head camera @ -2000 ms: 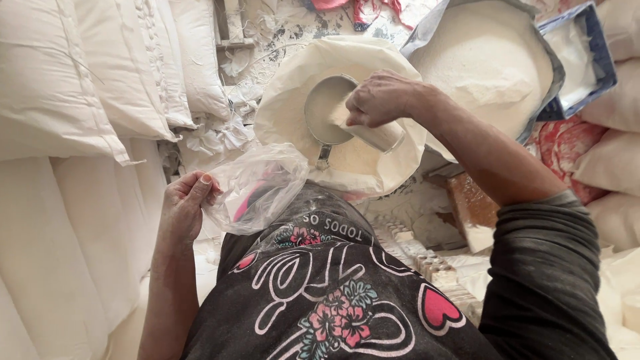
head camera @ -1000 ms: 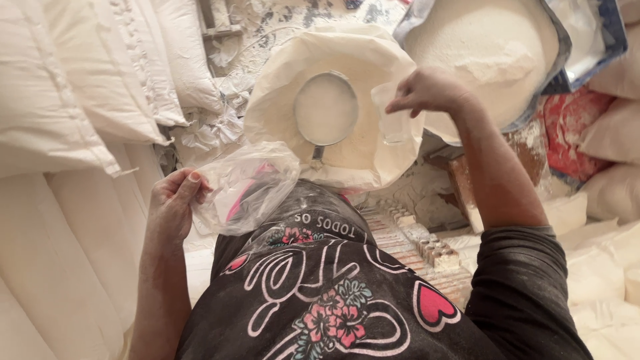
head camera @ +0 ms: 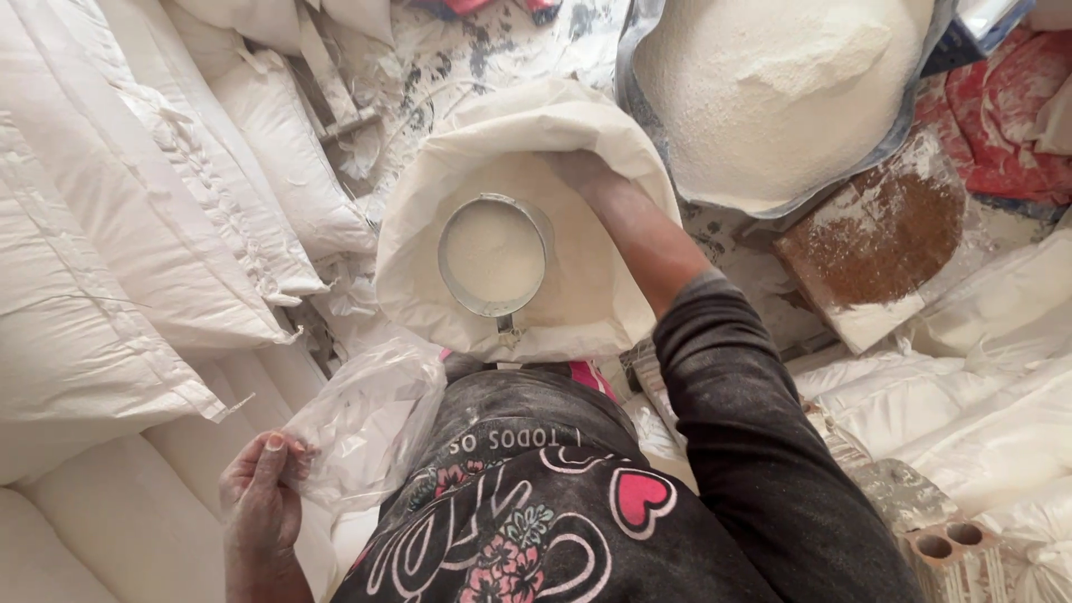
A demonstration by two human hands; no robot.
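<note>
A large white sack (head camera: 536, 126) stands open in front of me with its rim rolled back. Inside it, left of centre, sits a round metal vessel with a handle (head camera: 492, 255), full of off-white powder. My right hand (head camera: 586, 172) reaches down into the sack, right of the vessel; its fingers are hidden against the far inner wall, so whether they hold anything does not show. My left hand (head camera: 266, 486), at the lower left, pinches the edge of a clear plastic bag (head camera: 368, 423), which hangs limp beside my dark shirt.
Full white sacks (head camera: 126, 226) are stacked along the left. A wide sack of white powder (head camera: 787, 92) stands at the upper right. Near it are a brown floury block (head camera: 888, 234) and a red sack (head camera: 1005, 117). A hollow brick (head camera: 950, 544) and more bags lie lower right.
My right hand was over the vessel, then at the sack's right rim with a clear scoop-like container; now it is down inside the sack. My left hand keeps hold of the plastic bag.
</note>
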